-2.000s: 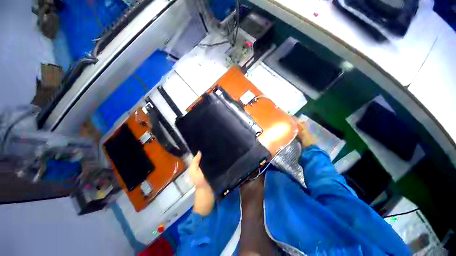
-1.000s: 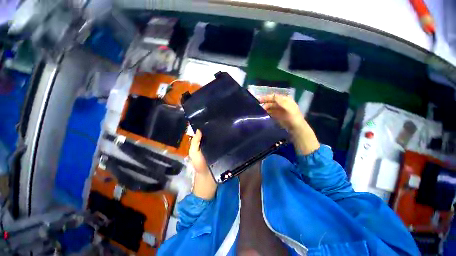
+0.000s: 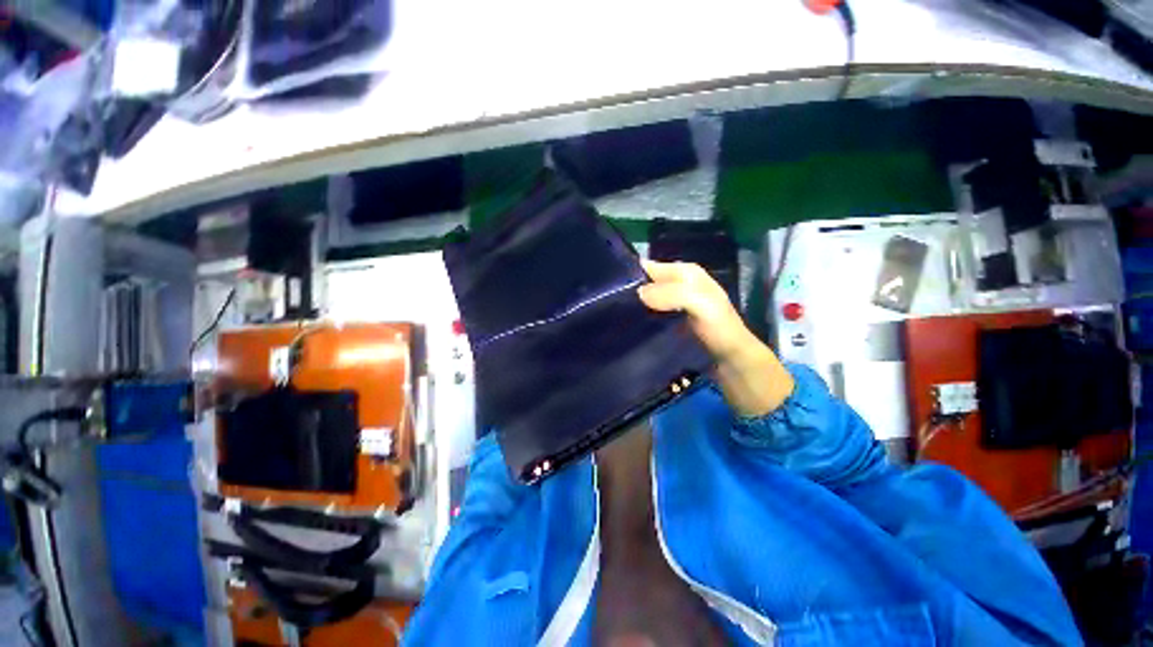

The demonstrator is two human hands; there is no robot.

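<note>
A black plastic panel [image 3: 569, 335] is held tilted in front of my chest. A strip with small brassy dots runs along its lower edge, and a thin line of light crosses its face. My right hand [image 3: 711, 326] grips the panel's right edge, thumb and fingers at the rim. My left hand is not visible; the left sleeve ends behind the panel's lower left side.
An orange fixture plate [image 3: 379, 348] with a black panel and white clamps is at left. Another orange plate [image 3: 932, 367] holds a black panel at right. A long white bench [image 3: 531, 63] crosses the top. Black cable chains [image 3: 297, 544] lie at lower left.
The view has swung to the right, toward the long bench. The panel stays in front of my chest. My left hand, seen on its left edge before, is now hidden. My right hand still grips it.
</note>
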